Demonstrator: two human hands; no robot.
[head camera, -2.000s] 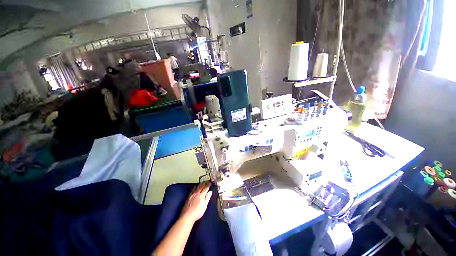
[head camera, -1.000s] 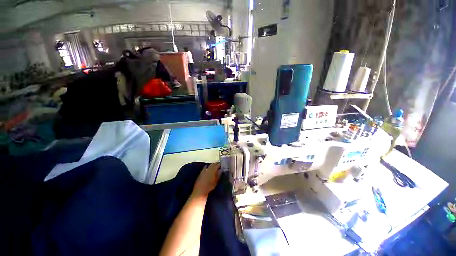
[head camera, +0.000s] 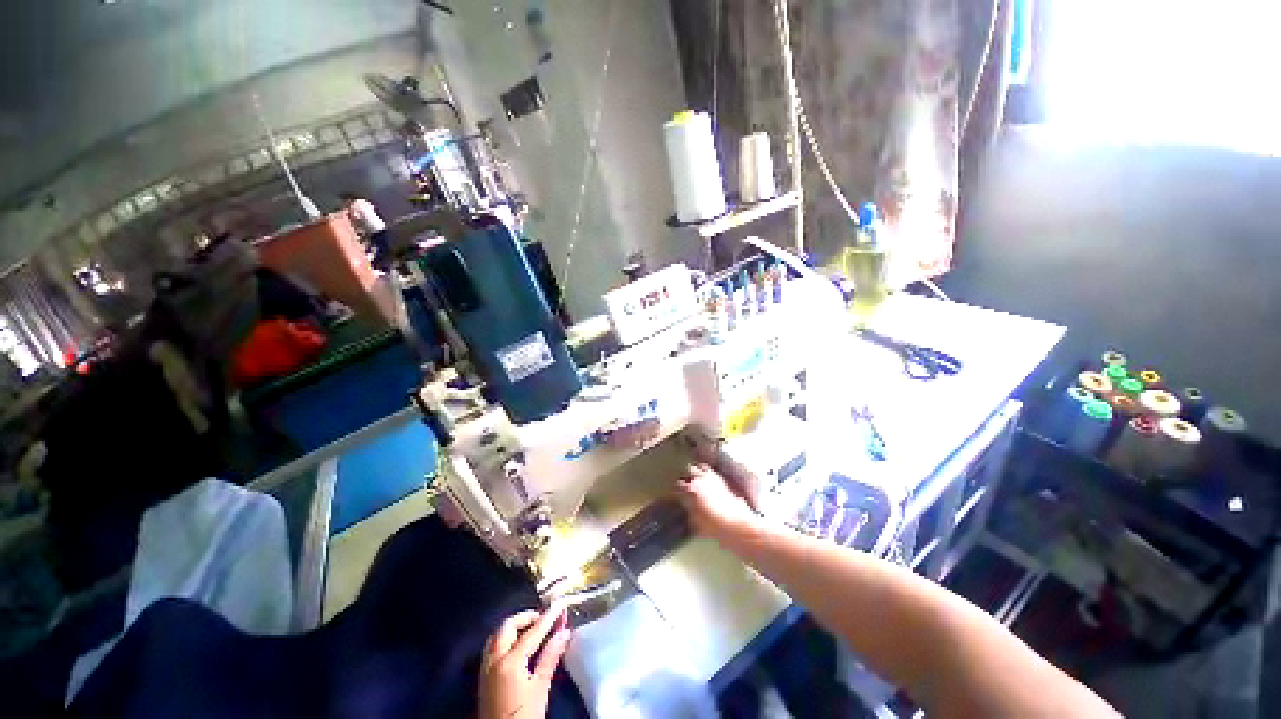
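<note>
The navy fabric panel (head camera: 379, 632) lies over the left side of the table and the lap. My left hand (head camera: 523, 660) is at its edge just in front of the lit needle area (head camera: 565, 555), thumb and fingers close together; whether they pinch cloth or thread is unclear. My right hand (head camera: 717, 503) reaches under the arm of the white sewing machine (head camera: 618, 421), above the bed right of the needle; its fingertips are blurred and what they touch is hidden. White fabric (head camera: 639, 667) hangs off the table front.
A phone (head camera: 499, 316) stands against the machine head. Scissors (head camera: 913, 354), blue snips (head camera: 868, 433) and a dark tray (head camera: 850, 509) lie on the table's right. An oil bottle (head camera: 867, 267) and thread cones (head camera: 693, 166) stand behind. A spool cart (head camera: 1152, 450) is at right.
The view has turned right. My right hand has come in under the machine arm. My left hand has moved from beside the machine head down to the front of the needle area.
</note>
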